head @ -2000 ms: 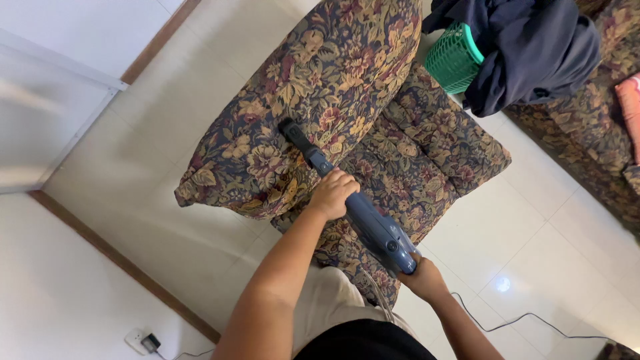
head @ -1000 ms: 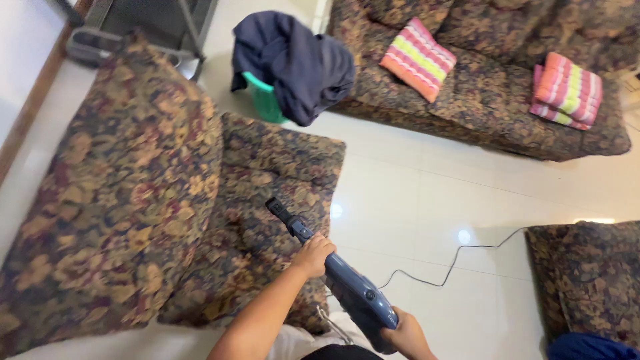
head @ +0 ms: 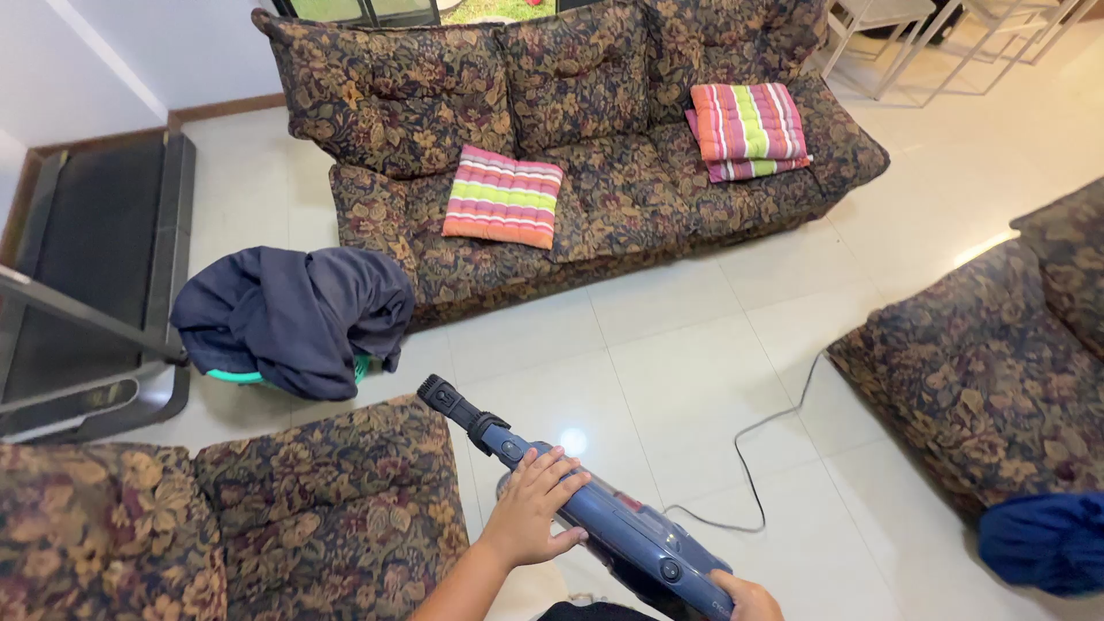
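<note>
A blue handheld vacuum cleaner [head: 617, 522] slants across the lower middle, its black brush nozzle [head: 442, 397] pointing up and left, over the floor beside the near armchair [head: 345, 509]. My left hand [head: 539, 509] rests with spread fingers on the front of the vacuum's body. At its rear end, my right hand [head: 746, 597] is closed around the handle, partly cut off by the lower edge. A black power cord [head: 740, 448] runs over the tiles from near the vacuum towards the right-hand sofa.
A floral sofa [head: 604, 207] with striped cushions [head: 503, 197] stands ahead. Dark cloth [head: 293, 310] covers a green basket [head: 235, 377] at left, beside a treadmill [head: 90, 250]. Another floral seat [head: 957, 371] with blue fabric [head: 1044, 542] is at right; white tiled floor [head: 681, 345] lies between.
The nozzle was on the near armchair's backrest, then over its seat; now it is off the seat's edge, above the floor. The view has swung up towards the long sofa.
</note>
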